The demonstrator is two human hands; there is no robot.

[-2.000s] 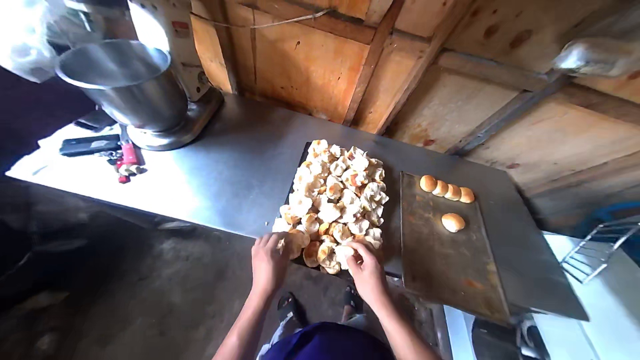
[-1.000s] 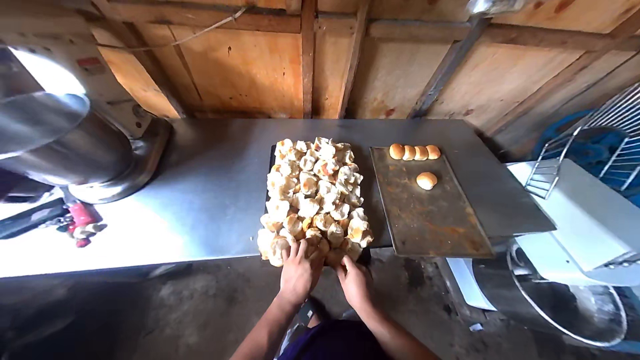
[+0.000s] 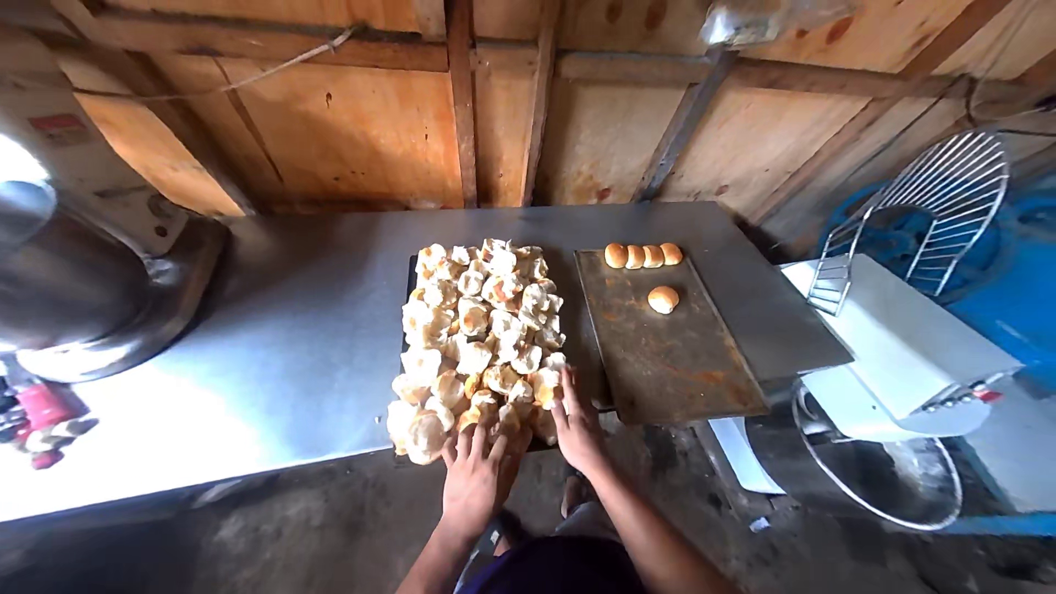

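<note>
Torn pieces of bread rolls (image 3: 474, 318) lie heaped on a dark baking tray (image 3: 412, 280) on the metal table. At the near edge of the heap, my left hand (image 3: 477, 478) rests with its fingertips on the bread; whether it grips a piece is hidden. My right hand (image 3: 579, 425) touches the heap's near right side, fingers extended and somewhat apart. To the right lies a second, worn baking tray (image 3: 668, 363), bearing a joined row of several whole rolls (image 3: 643, 256) at its far end and a single roll (image 3: 662, 299) nearer.
A stand mixer with a steel bowl (image 3: 66, 264) stands at the left of the metal table (image 3: 313, 330). Red and dark items (image 3: 41, 408) lie near it. A plywood wall (image 3: 363, 124) closes off the back. White equipment with a wire guard (image 3: 949, 214) stands at the right.
My right hand has shifted from the heap's near edge to its right side. My left hand has moved from the near left corner toward the middle of the near edge. The view has turned right.
</note>
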